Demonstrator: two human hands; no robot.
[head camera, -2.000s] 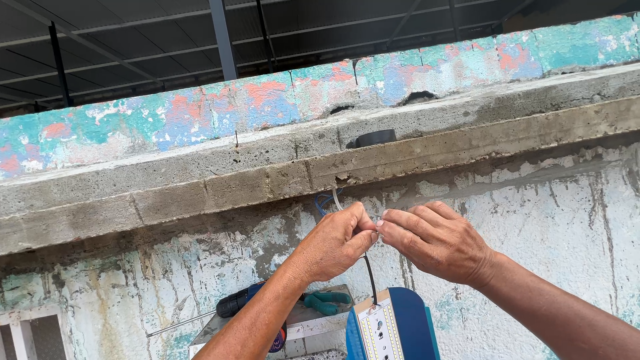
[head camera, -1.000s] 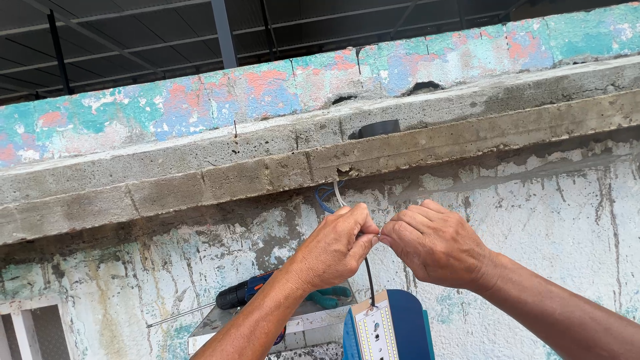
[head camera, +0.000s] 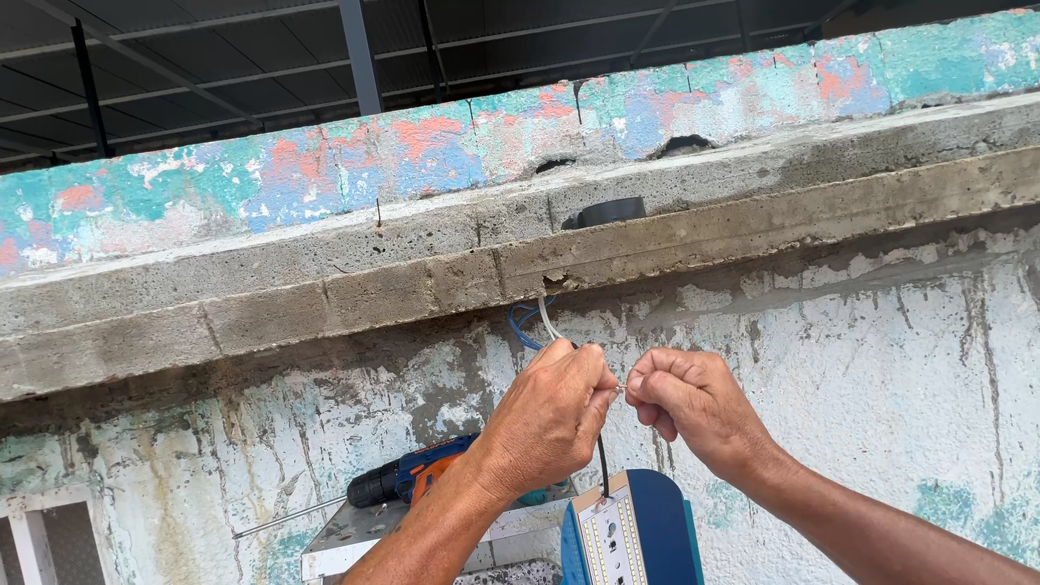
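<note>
White and blue electrical wires hang from a chipped spot under the concrete ledge and run down behind my left hand. That hand's fingers are closed on the wires. Just to its right, the fingertips of my right hand pinch a thin wire end that spans the small gap between the hands. A black cable drops from my left hand to an LED light board with rows of yellow diodes, set beside a blue curved panel. How the wires meet inside my fingers is hidden.
A blue and orange cordless drill with a long bit lies on a metal stepladder top, partly behind my left forearm. Above runs a concrete ledge with a black pipe piece. A barred window is at lower left.
My hands stay together at the wires. The right hand's fingers have drawn slightly away from the left, and a short bare wire now shows between them.
</note>
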